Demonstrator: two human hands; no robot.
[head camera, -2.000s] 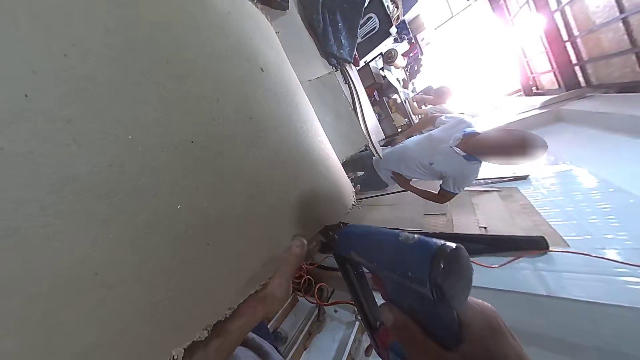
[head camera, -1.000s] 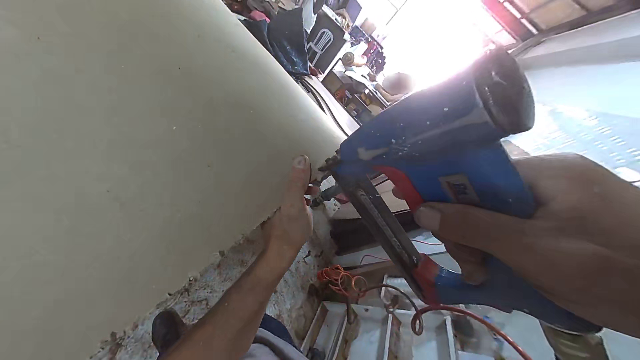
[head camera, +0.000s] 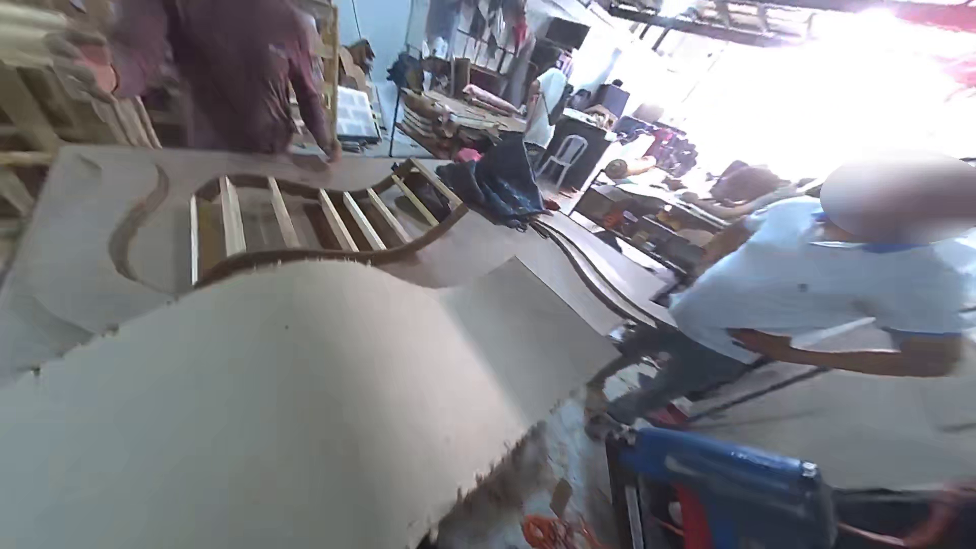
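A blue pneumatic nailer or stapler with red parts and a dark magazine stands at the lower right, its lower part cut off by the frame edge. My right hand is not seen on it; its grip lies below the view. My left hand is also out of view. A large, pale, curved sheet panel with rough, fastener-studded edges fills the lower left and centre. Beyond it, a curved wooden frame with pale crosspieces lies on a broad board.
A co-worker in a white shirt leans at the right. Another person in a maroon shirt stands behind the board. Dark cloth lies near the frame's end. An orange hose is on the floor.
The view has swung widely to the left, bringing the wooden frame and the maroon-shirted person in. Both my hands, seen earlier at the panel edge and on the nailer, have left the view.
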